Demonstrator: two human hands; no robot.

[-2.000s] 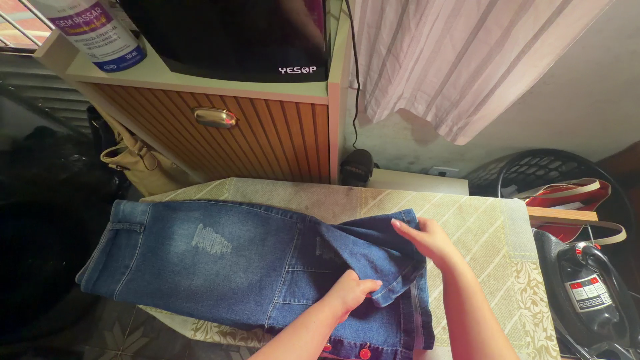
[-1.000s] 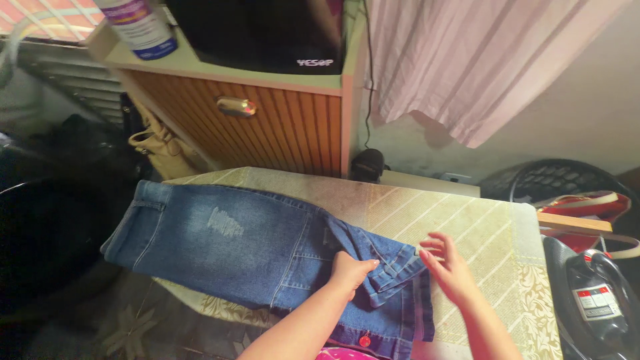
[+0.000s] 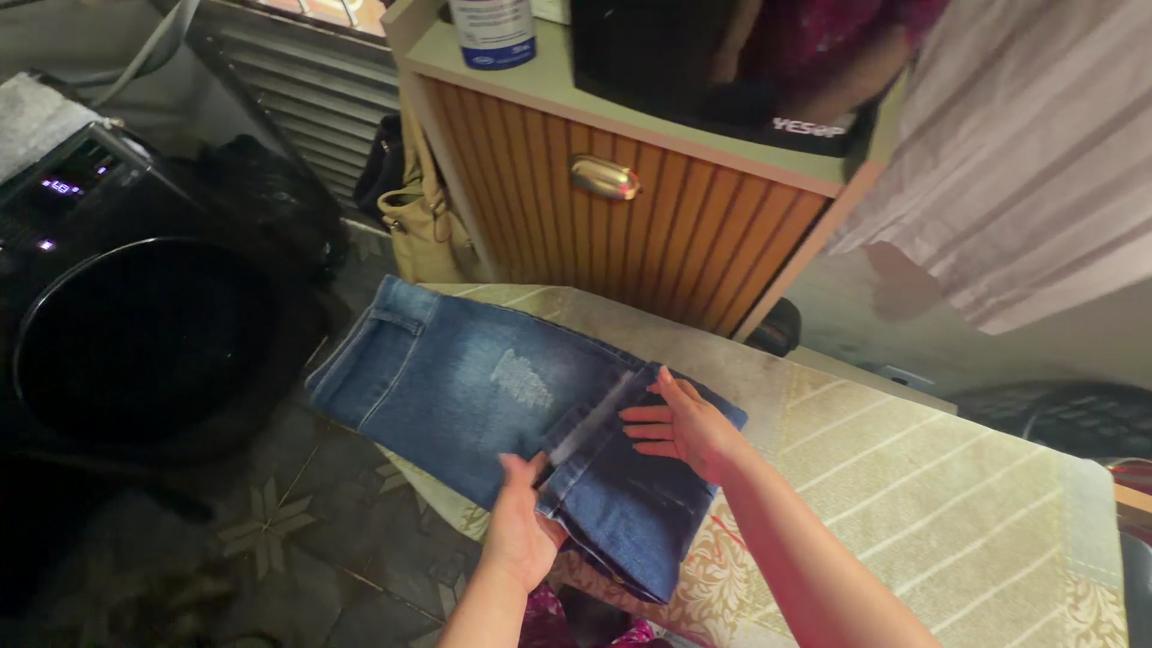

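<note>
A pair of blue denim jeans [image 3: 468, 378] lies along a padded, patterned ironing surface [image 3: 864, 486], its waistband at the left and a frayed patch near the middle. The right-hand end is folded back over the rest. My left hand [image 3: 522, 531] grips the near edge of that folded part, thumb on top. On the fold's far side, my right hand [image 3: 684, 427] rests with fingers spread, the fingertips near the hem; whether it pinches the cloth cannot be told.
A black front-loading washing machine [image 3: 144, 333] stands at left. Behind the ironing surface are a slatted wooden cabinet [image 3: 630, 216], a beige handbag [image 3: 427, 225] and a pale curtain [image 3: 1017, 180]. A dark basket [image 3: 1053, 409] is at the right. A bottle [image 3: 493, 31] stands on the cabinet.
The right-hand end of the jeans has been folded leftwards over the rest. Both hands have moved with it towards the waistband. The view has swung left, showing the washing machine.
</note>
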